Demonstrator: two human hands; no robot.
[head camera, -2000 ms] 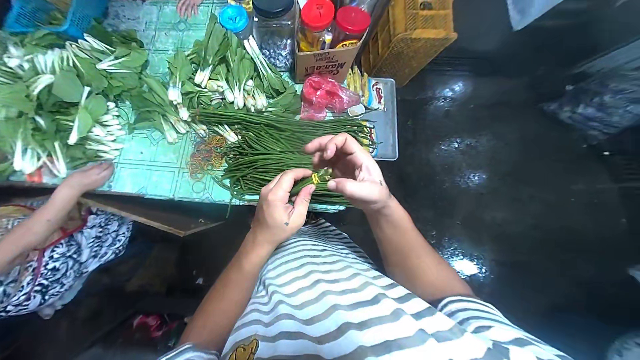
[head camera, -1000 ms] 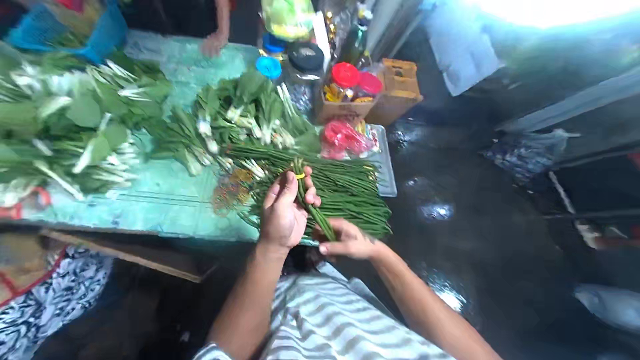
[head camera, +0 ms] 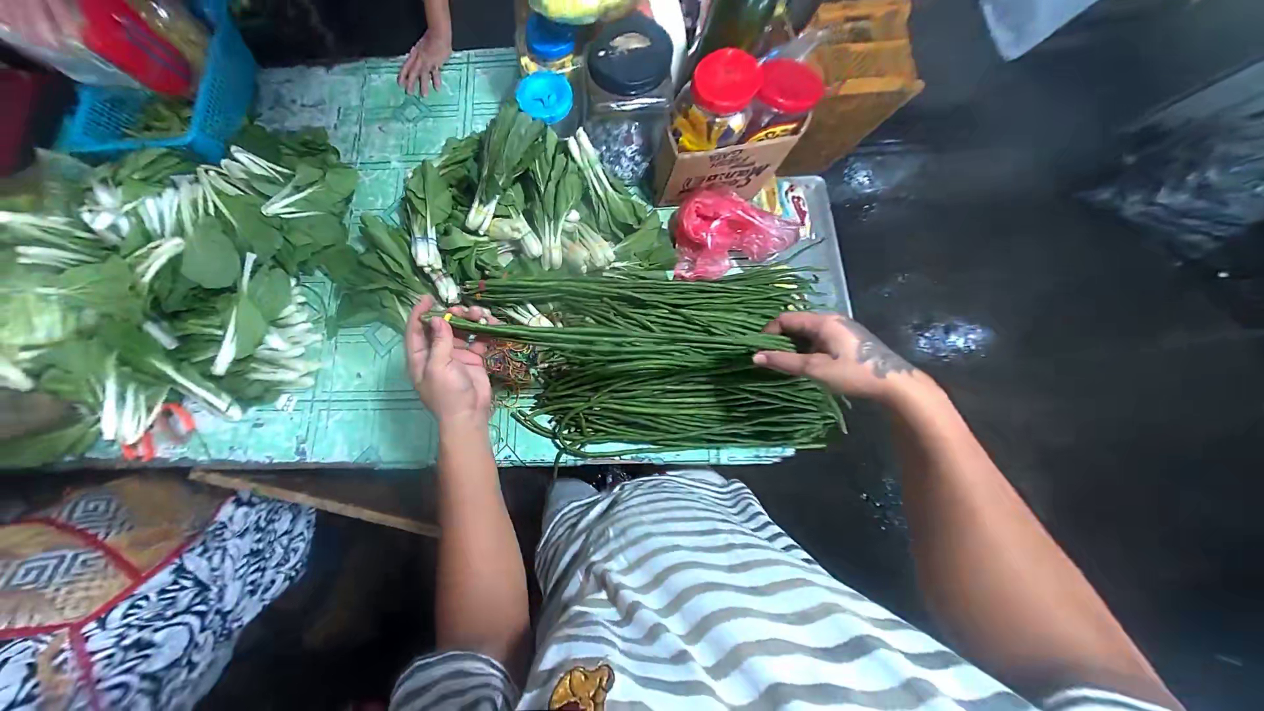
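My left hand (head camera: 449, 365) holds the banded end of a bundle of long green beans (head camera: 592, 337); a yellow rubber band (head camera: 447, 318) wraps that end. At the bundle's other end, my right hand (head camera: 839, 355) has its thumb and fingers around the bean tips. The bundle lies level over a pile of loose long beans (head camera: 681, 420) at the table's front edge. Behind it is another row of long beans (head camera: 642, 288) with a red band at its left end. Loose rubber bands (head camera: 511, 365) lie partly hidden just right of my left hand.
Leafy greens with white stalks (head camera: 212, 247) cover the left of the green table (head camera: 365, 434), with orange-handled scissors (head camera: 158, 432) near them. Lidded jars (head camera: 630, 79), a cardboard box (head camera: 721, 170) and a pink plastic bag (head camera: 731, 232) stand behind. Another person's hand (head camera: 427, 61) rests at the far edge.
The banded bundle, held upright and slanting between my hands a second ago, now lies flat over the bean pile. My hands have moved apart, left hand leftward and right hand rightward.
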